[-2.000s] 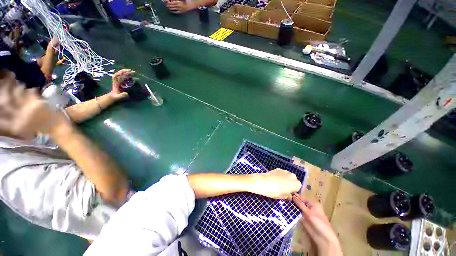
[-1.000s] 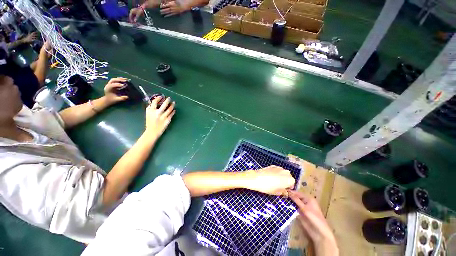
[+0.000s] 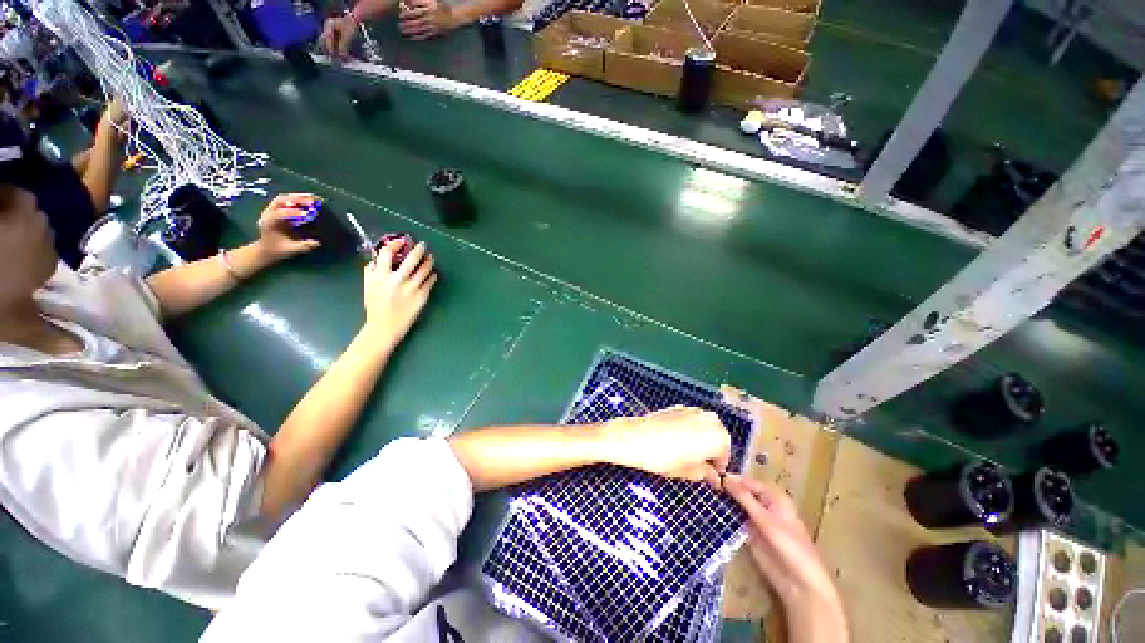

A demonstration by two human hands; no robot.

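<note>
A dark glossy sheet with a fine white grid point(image 3: 615, 534) lies at an angle over a lower gridded sheet point(image 3: 628, 372) in front of me. My left hand point(image 3: 672, 442) reaches across the upper sheet, its fingers closed at the sheet's right corner. My right hand point(image 3: 781, 534) comes from the lower right and pinches the same corner with thumb and finger. The fingertips of both hands nearly touch; a tiny dark spot shows between them, too small to name. The left fingertips are partly hidden.
Black cylindrical units point(image 3: 961, 495) stand on the brown cardboard mat point(image 3: 866, 534) at right, beside a white perforated holder point(image 3: 1061, 590). A white post point(image 3: 992, 302) rises beyond. A neighbour's hands point(image 3: 399, 291) work at left. One black cylinder point(image 3: 450, 197) stands on the green belt.
My hands have shifted very slightly left, staying together at the corner. Cylinders on the belt have moved right. The neighbour's hand has come down to a unit, and a blue glow shows at the other hand.
</note>
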